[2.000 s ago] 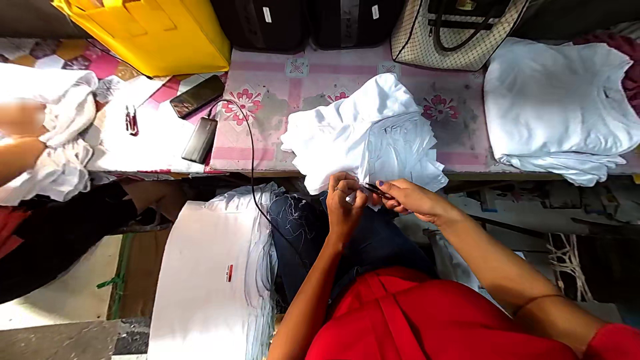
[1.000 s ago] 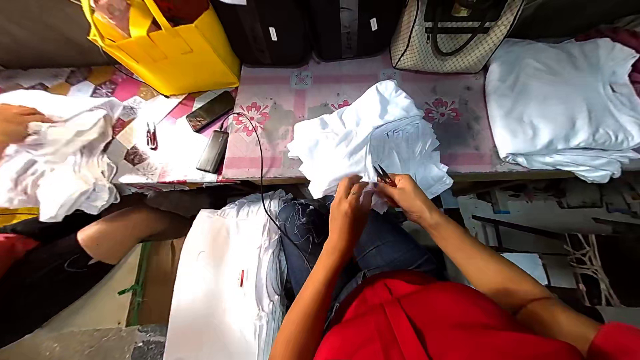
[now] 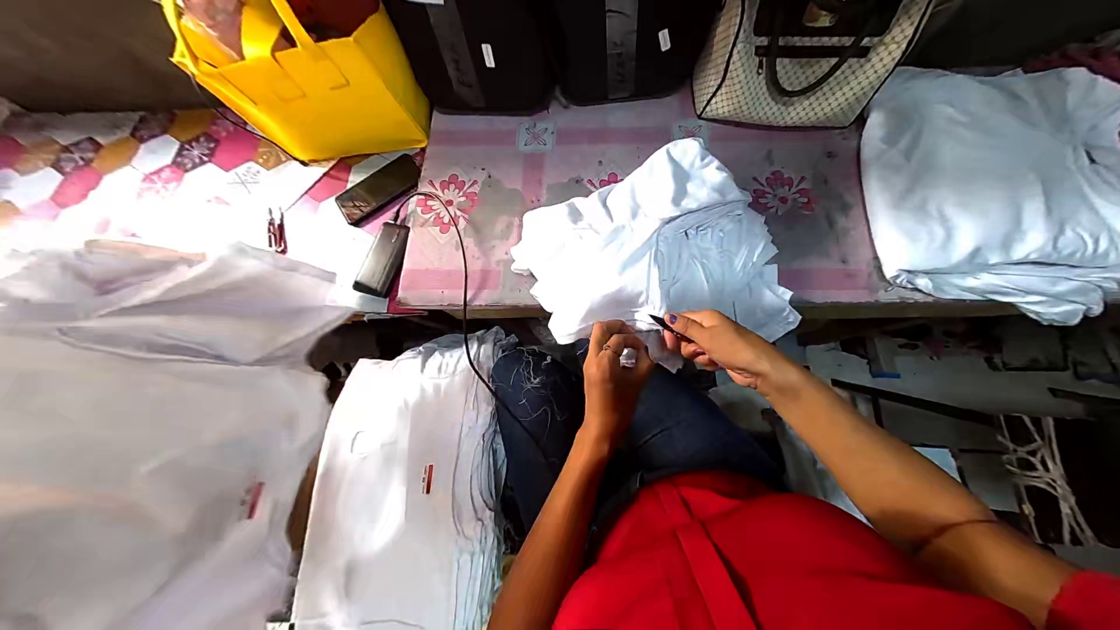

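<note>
A pile of white garments lies at the front edge of the table, its lower part hanging toward my lap. My left hand pinches the near edge of the white cloth between thumb and fingers. Just to its right, my right hand holds a small dark pointed tool, apparently thread snips, with the tip at the cloth edge. Whether the blades are apart is too small to tell. Loose threads lie on my jeans at the left thigh.
A stack of white garments stands left of my legs, crossed by a black cable from a power bank beside a phone. Folded white shirts sit right. A yellow bag and a patterned handbag stand behind.
At the left, a large white garment is now spread wide, where a person's hand held bunched white cloth before. My hands have stayed at the near edge of the pile.
</note>
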